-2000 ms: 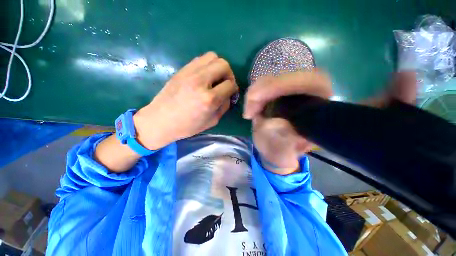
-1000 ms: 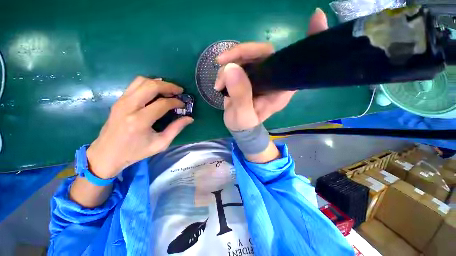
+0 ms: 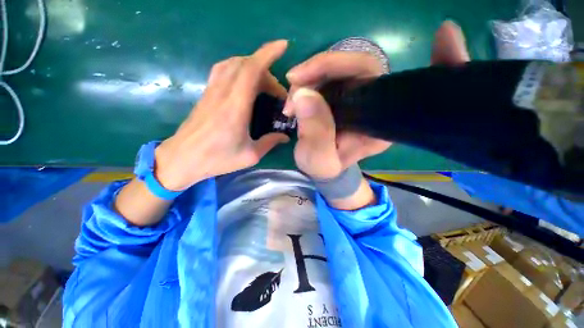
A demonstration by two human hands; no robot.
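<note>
My left hand (image 3: 221, 115) holds a small black electronic unit (image 3: 283, 123) between thumb and fingers, low over the bench mat, with its shiny inner face partly showing. My right hand (image 3: 333, 115) grips the thick black electric screwdriver (image 3: 448, 109) near its narrow end, thumb and fingertips right beside the unit. The bit is hidden by my fingers, so I cannot tell whether it touches a screw. The screw dish (image 3: 362, 46) shows just behind my right hand, mostly covered by it.
The glossy green bench mat (image 3: 160, 38) lies under my hands. A white cable (image 3: 22, 70) loops at the left. A crumpled clear plastic bag (image 3: 535, 32) lies at the far right. The black screwdriver cable (image 3: 448, 202) runs off right. Cardboard boxes (image 3: 506, 288) stand on the floor below right.
My right hand has moved the screwdriver's narrow end from over the screw dish to the unit in my left hand. The hands are now close together. The camera view has shifted too.
</note>
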